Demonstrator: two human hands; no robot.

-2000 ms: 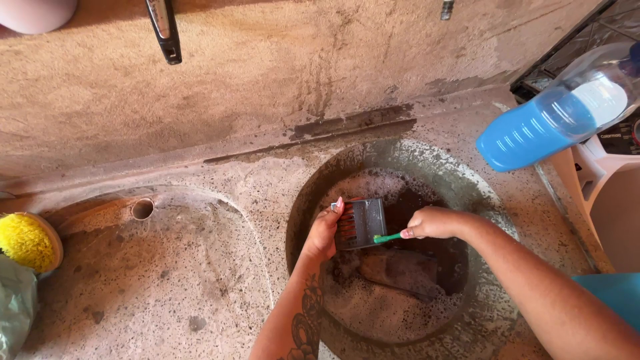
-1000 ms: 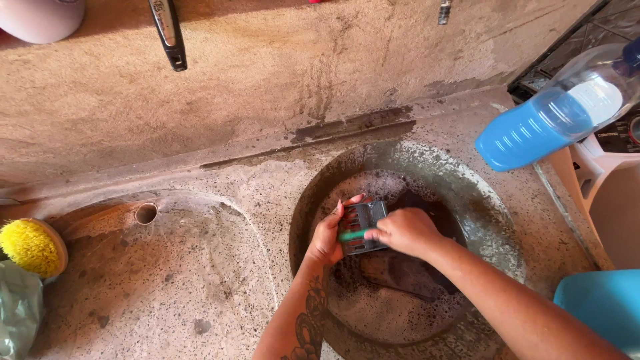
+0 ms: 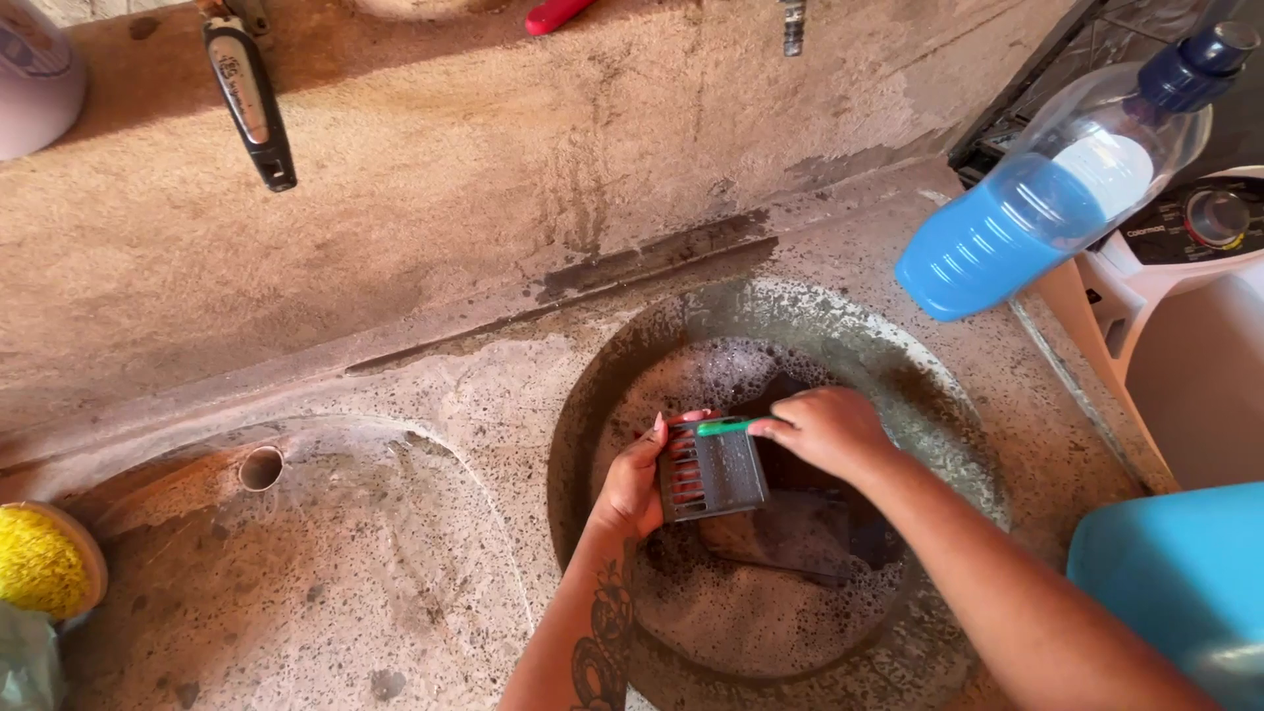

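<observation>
In my left hand is a small grey slotted plastic part, tilted over the round basin. My right hand grips a small green-handled brush, whose head lies against the part's upper edge; its bristles cannot be made out. Both hands are above soapy, dark water with foam. A dark, flat object lies partly under the water below the grey part.
A bottle of blue liquid stands right of the basin, near a washing machine and a blue plastic container. A shallow concrete sink with a drain hole and a yellow-bristled brush are at left. A black-handled tool hangs above.
My right hand has moved the green brush over the grey part, from its lower right side two seconds ago, across its slots, to its upper edge. My left hand keeps hold of the part.
</observation>
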